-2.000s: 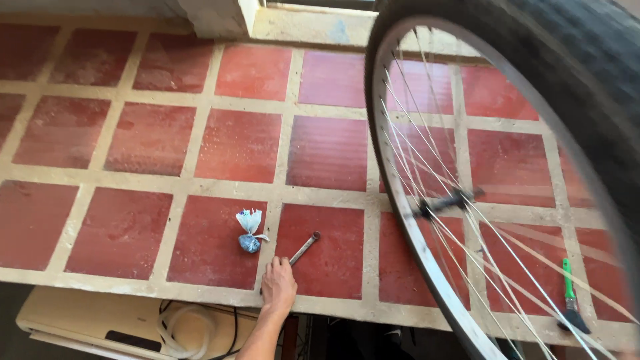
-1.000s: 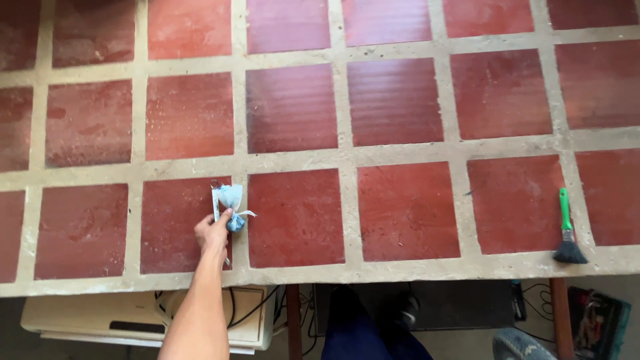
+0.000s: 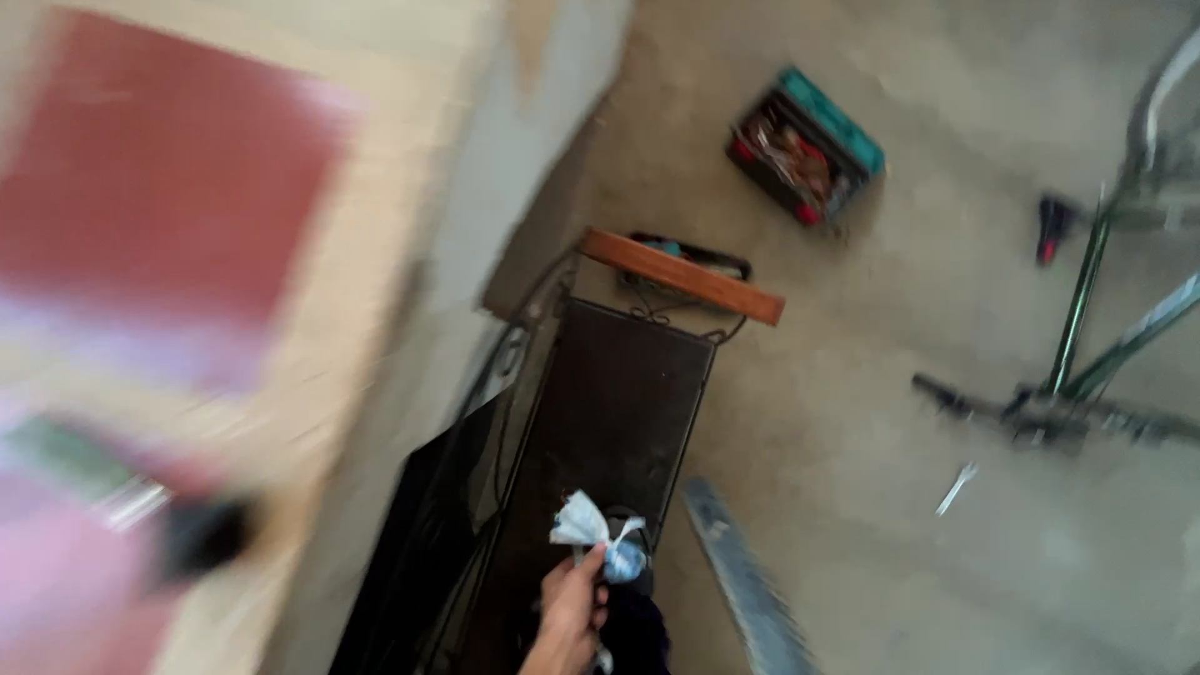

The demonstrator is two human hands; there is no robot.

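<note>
My left hand point(image 3: 572, 600) is at the bottom centre, its thumb and fingers pinching the neck of a small knotted plastic bag point(image 3: 622, 561) with blue-and-white contents. The bag's loose top flares out up and to the left. Small shiny parts show above and below the fingers, possibly a wrench in the same hand, but blur hides what they are. My right hand is out of view. A brush with a green handle and black bristles point(image 3: 202, 539) lies blurred on the red-tiled counter point(image 3: 178, 197) at the left.
An open toolbox point(image 3: 797, 155) with a teal lid stands on the concrete floor. Nearer are an orange-brown wooden bar point(image 3: 680, 275) and a dark bench-like surface point(image 3: 623, 403). A green bicycle frame point(image 3: 1083, 300), a spanner point(image 3: 956, 488) and a grey plank-like piece point(image 3: 745, 581) are to the right.
My left hand took hold of the knotted bag and has carried it off the tiled counter. The wrench seen on the tiles earliest is gone from there by the middle frame. The view has swung to the floor.
</note>
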